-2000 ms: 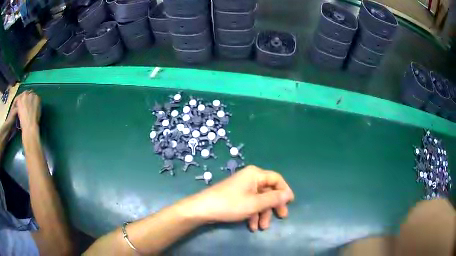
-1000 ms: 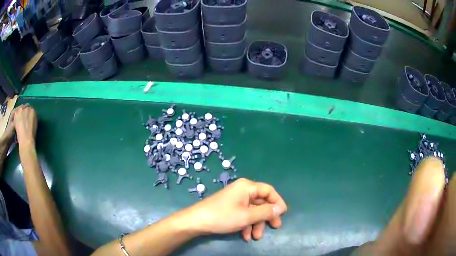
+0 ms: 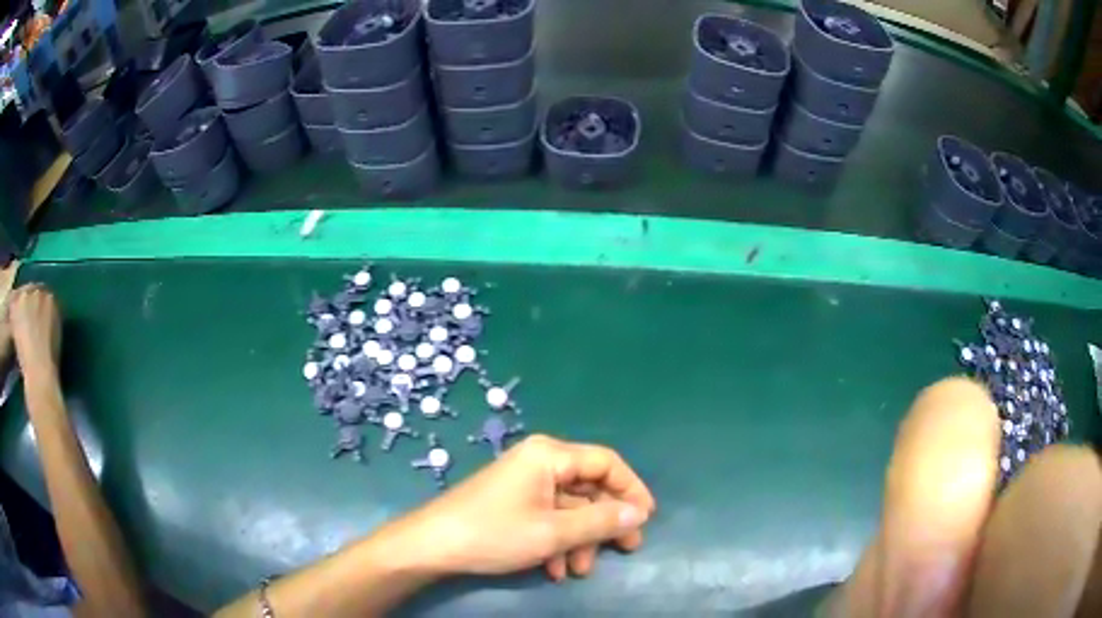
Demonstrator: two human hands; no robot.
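Observation:
My left hand (image 3: 532, 509) rests over the green bench in the lower middle, its fingers loosely curled and thumb against the index finger, with nothing visible in it. A loose pile of small dark inserts (image 3: 409, 362) with white discs lies just beyond and left of it. My right hand (image 3: 949, 507) shows only as large, blurred fingers close to the camera at the lower right; its palm and any held thing are cut off. A second insert pile (image 3: 1025, 374) lies beyond those fingers, partly hidden by them.
Beyond the light green raised edge (image 3: 483, 238), dark grey housings stand in stacks (image 3: 489, 121), and a single housing (image 3: 591, 151) stands between stacks. More housings (image 3: 963, 181) stand at the right. Another person's forearm and hands (image 3: 42, 350) are at the far left.
The view has shifted, so the bench things appear further left. My right-hand fingers have risen into view, large and blurred, at the lower right. My left hand keeps its curled pose.

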